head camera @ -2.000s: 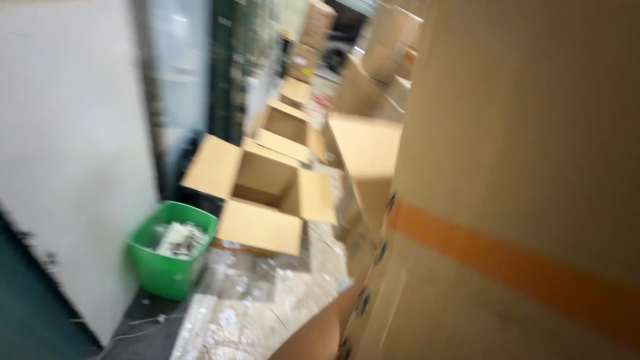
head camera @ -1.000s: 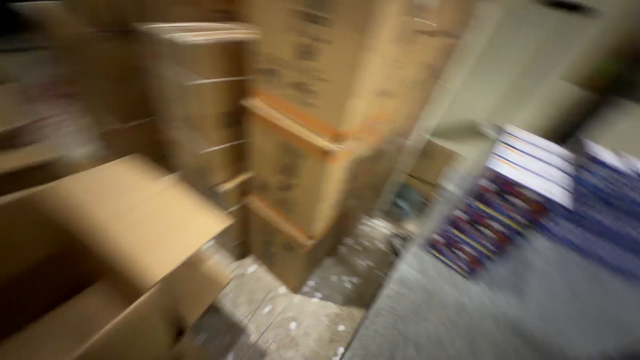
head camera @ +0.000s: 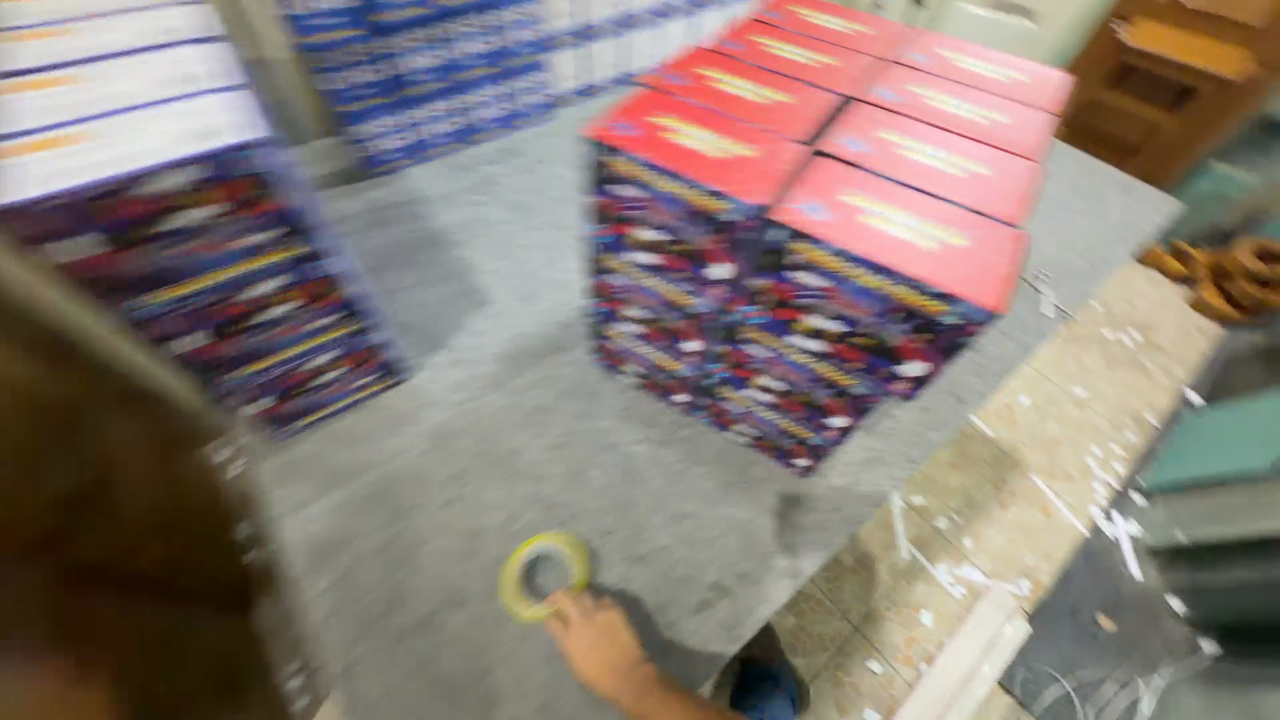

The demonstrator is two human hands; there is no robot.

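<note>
A roll of yellowish tape (head camera: 512, 580) lies on the grey tabletop (head camera: 430, 500), near its front. The fingertips of my right hand (head camera: 600, 640) touch the ring's lower right edge; blur hides whether they grip it. My left hand does not show. Beyond the tape stands a block of stacked printed boxes with red tops (head camera: 740, 140). To the left is a stack of printed boxes with white tops (head camera: 120, 130).
More blue and white boxes (head camera: 440, 90) line the table's back. A dark brown blurred surface (head camera: 100, 500) fills the lower left. On the right, paper scraps litter the tiled floor (head camera: 960, 470), near brown rolls (head camera: 1225, 280) and a wooden cabinet (head camera: 1150, 90).
The view has swung from the cardboard cartons over to the table. My right hand has come into view at the tape roll.
</note>
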